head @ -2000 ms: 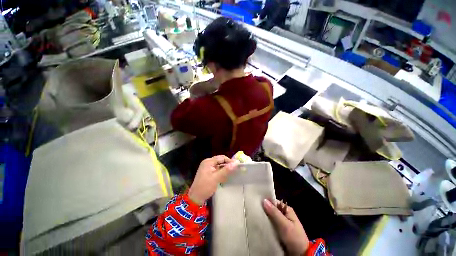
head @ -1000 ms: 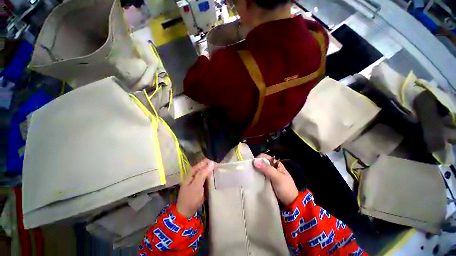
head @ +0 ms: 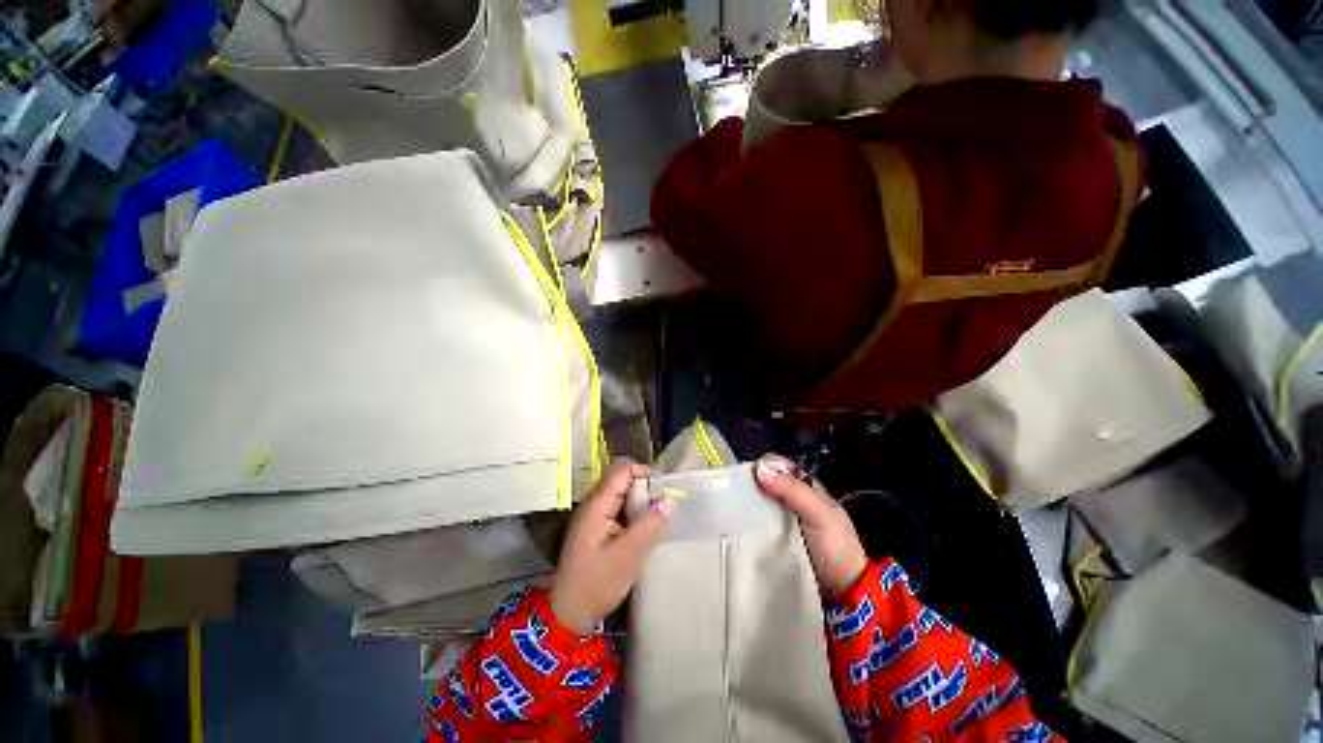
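Note:
A beige fabric piece with a centre seam and a paler band along its top edge hangs in front of me at the bottom centre. A yellow-edged flap shows just behind its top. My left hand pinches the top left corner, with the thumb on the front of the band. My right hand pinches the top right corner. A small dark thing shows at the right fingertips; I cannot tell what it is.
Beige pieces with yellow edges are stacked at left, an open round-mouthed piece behind them. A coworker in maroon sits ahead at a sewing machine. More beige pieces lie at right. A blue bin is far left.
The view has swung left and down, so the stack and coworker sit further right. My right hand has moved up from the piece's side to its top right corner; both hands keep hold.

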